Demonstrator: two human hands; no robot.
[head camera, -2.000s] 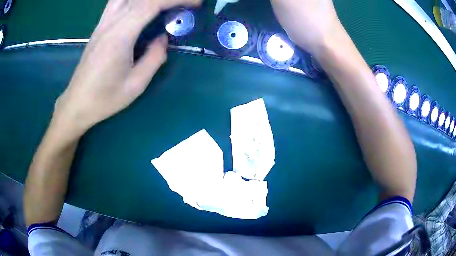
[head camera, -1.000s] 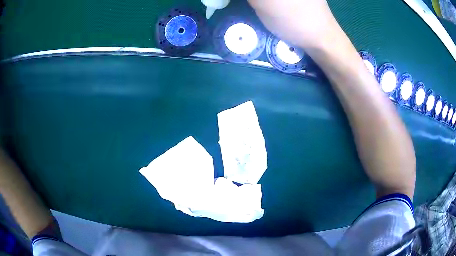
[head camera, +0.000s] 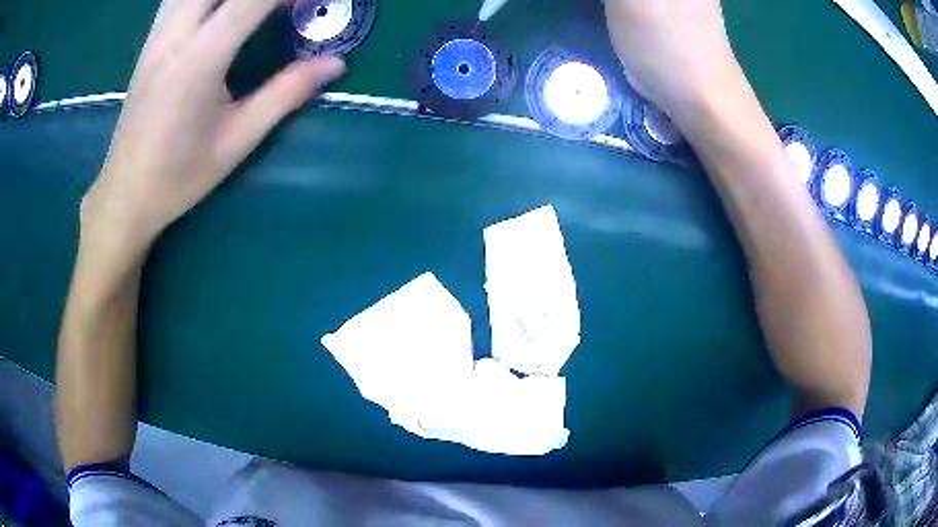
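Black round parts with shiny centres stand in a row. One with a bluish centre (head camera: 464, 69) lies below a pale nozzle tip (head camera: 492, 8) at the top edge. Two more, one glaring white (head camera: 576, 93), sit to its right, the farther partly behind my right wrist. My left hand (head camera: 195, 113) is spread beside another disc (head camera: 323, 14) at the top left, thumb near its lower rim; whether it grips the disc is unclear. My right hand (head camera: 658, 41) is cut off by the top edge, its fingers hidden.
Crumpled white paper (head camera: 442, 371) lies on the green worktop (head camera: 257, 340) before me. More discs run off to the right (head camera: 836, 185), and some stand at the far left (head camera: 23, 82). A pale strip (head camera: 77, 101) runs beneath the row. A pale band curves at the top right (head camera: 895, 51).
My left hand left the row, then came back to a disc at the top left. The discs near the nozzle have shifted between frames. My right arm stays raised.
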